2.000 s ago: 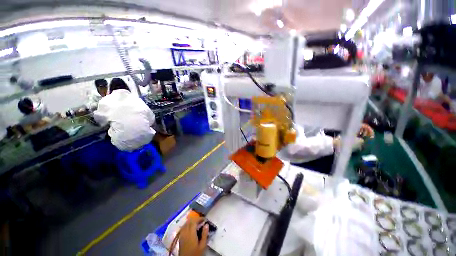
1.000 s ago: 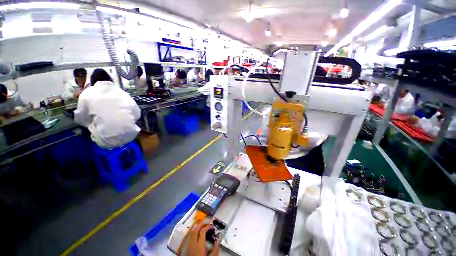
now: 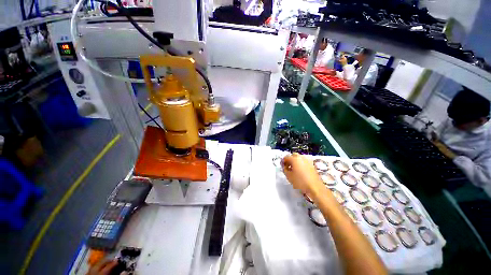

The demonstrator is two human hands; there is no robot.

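My right hand reaches over the left back part of the foam tray. Its fingertips are pinched at a watch case ring near the tray's back left corner; whether they grip it is unclear. Rows of silver watch case rings lie on the tray. A white protective sheet lies along the tray's left side. My left hand is cut off by the bottom edge, beside a small black part at the machine's front left; its hold is unclear.
The gold press head stands over the orange press fixture. The grey handheld controller lies left of it. A black cable chain runs between press and sheet. Dark parts lie on the green bench behind. A worker sits at right.
The view has turned right and down, bringing the foam tray to the middle. My right hand has come into view over the tray. My left hand has shifted towards the bottom left edge.
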